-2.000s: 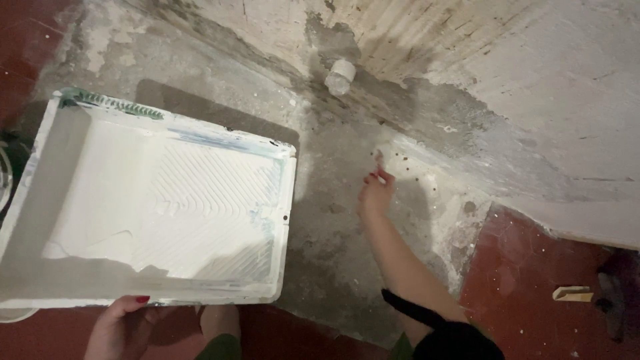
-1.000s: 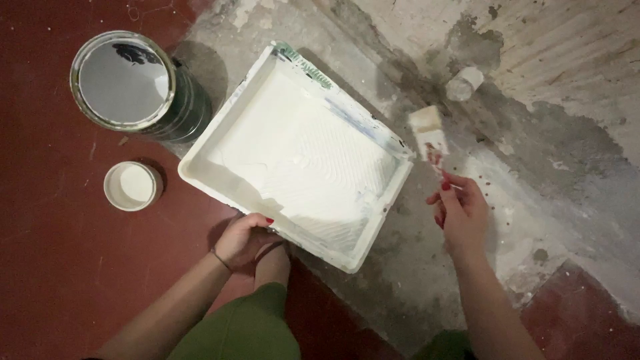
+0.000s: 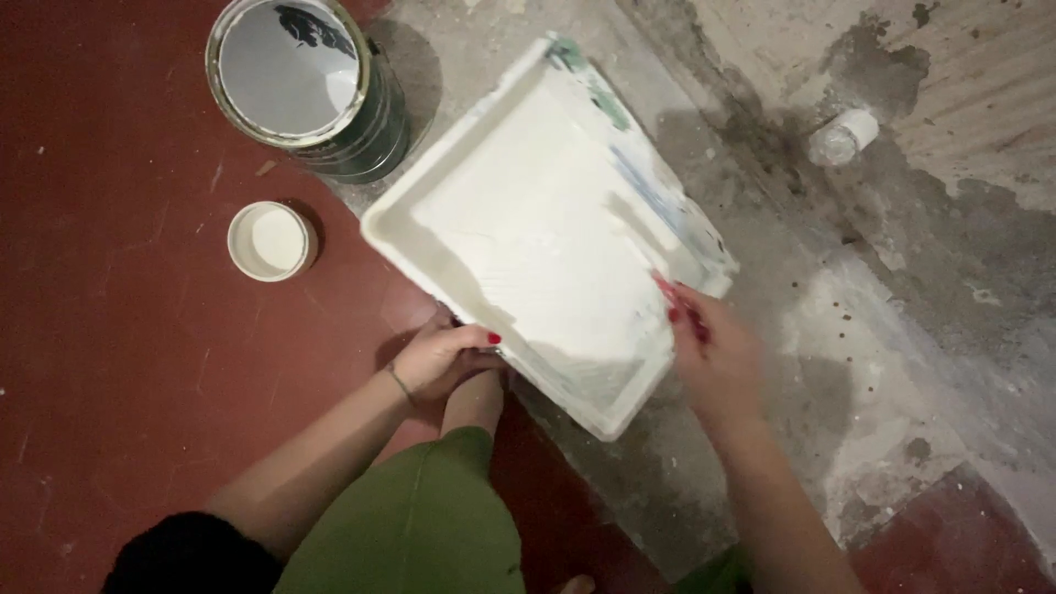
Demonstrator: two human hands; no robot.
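My left hand (image 3: 450, 355) grips the lower left rim of a plastic paint tray (image 3: 396, 243), the thumb over the edge and the fingers underneath. White paint (image 3: 536, 223) covers much of the tray's inside; its upper right rim is stained green and blue. At the tray's right side, my right hand (image 3: 714, 338) is closed around a paintbrush (image 3: 664, 285) with a reddish handle. The brush reaches over the tray, and its head is blurred against the white paint, so whether the bristles touch the paint is unclear.
An open metal paint can (image 3: 363, 124) stands upper left of the tray, with a small white tub (image 3: 276, 242) below it on the red floor (image 3: 124, 330). A white capped pipe stub (image 3: 844, 137) sticks out near the stained wall at upper right.
My right hand has brought the brush from beside the wall's base over the paint tray. My left hand keeps its hold on the rim. The view has shifted left, bringing the can and tub in.
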